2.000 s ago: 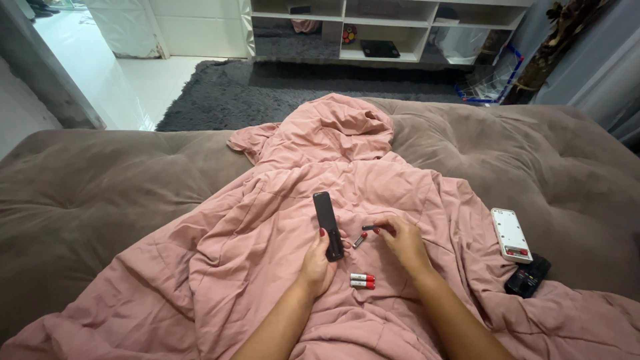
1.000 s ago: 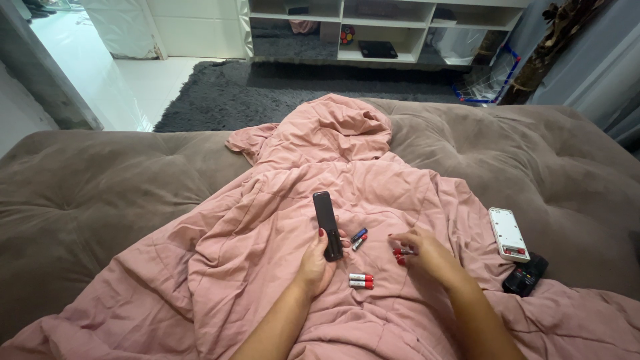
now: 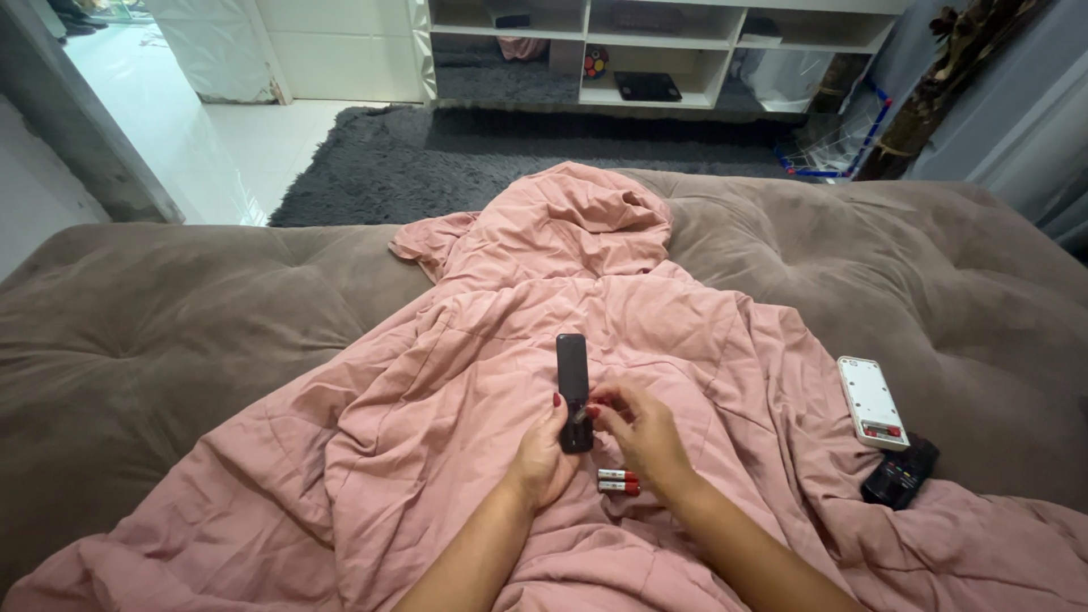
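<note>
My left hand point(image 3: 544, 450) holds a black remote control point(image 3: 573, 374) upright over the pink blanket point(image 3: 476, 374), its lower end towards me. My right hand point(image 3: 633, 425) is at the right side of the remote's lower part, fingertips pinched on a small battery point(image 3: 585, 414), which they partly cover. Just below, two red-and-silver batteries point(image 3: 618, 481) lie side by side on the blanket. Any other loose battery near my right fingers is hidden from view.
At the right, a white remote point(image 3: 872, 399) lies with its battery compartment uncovered, beside a second black remote point(image 3: 901, 472). A brown tufted sofa point(image 3: 187, 314) spreads under the blanket. Beyond are a dark shaggy rug point(image 3: 374, 161) and white shelving point(image 3: 663, 38).
My right hand has moved left to the remote's lower part from the blanket at its right. The two loose batteries seen there one second ago no longer show on the blanket.
</note>
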